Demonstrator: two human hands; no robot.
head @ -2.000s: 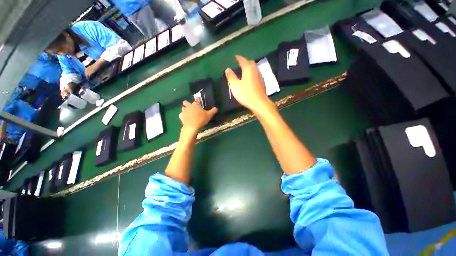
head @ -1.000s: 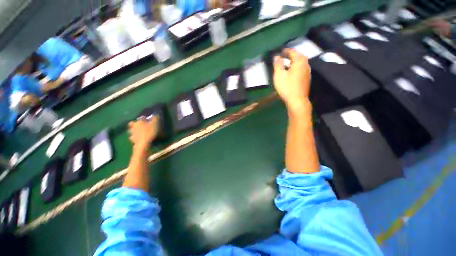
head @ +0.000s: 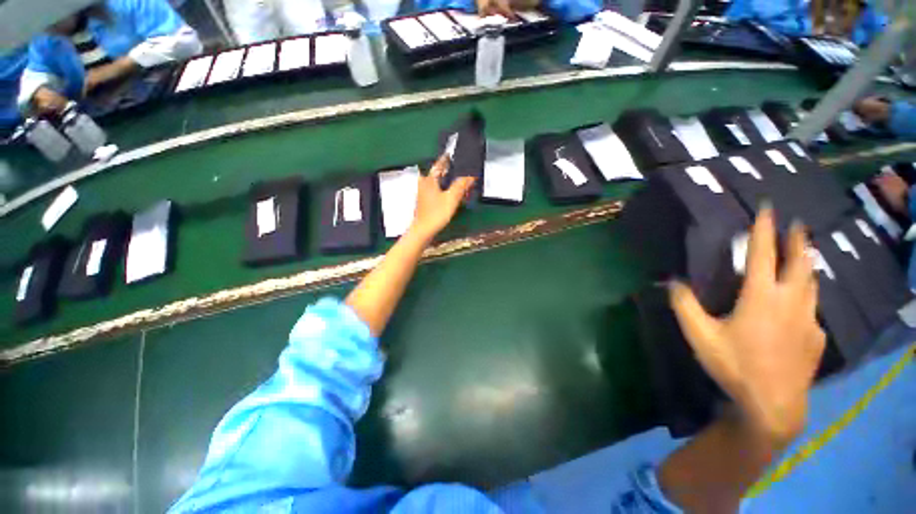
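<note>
My left hand (head: 439, 209) grips the lower end of a black gift box (head: 465, 149), which is tilted up above the belt with a white strip on its face. My right hand (head: 758, 336), blurred, is spread over the front pile of stacked black boxes (head: 708, 256) at the right. Its fingers are apart, and it hides most of the top box. More black boxes (head: 347, 216) lie on the green conveyor belt (head: 226, 156), with pale flat pieces (head: 503, 171) beside some of them.
A worn edge rail (head: 251, 291) separates the belt from the dark green worktop (head: 472, 351). Across the line are product trays (head: 261, 62), bottles (head: 489, 58) and people in blue sleeves. Another person's hand (head: 890, 189) is at the far right. A metal post (head: 834, 90) crosses the upper right.
The view has swung right. My right hand has moved from the belt to the front pile. My left hand has moved right along the row and now holds a box raised.
</note>
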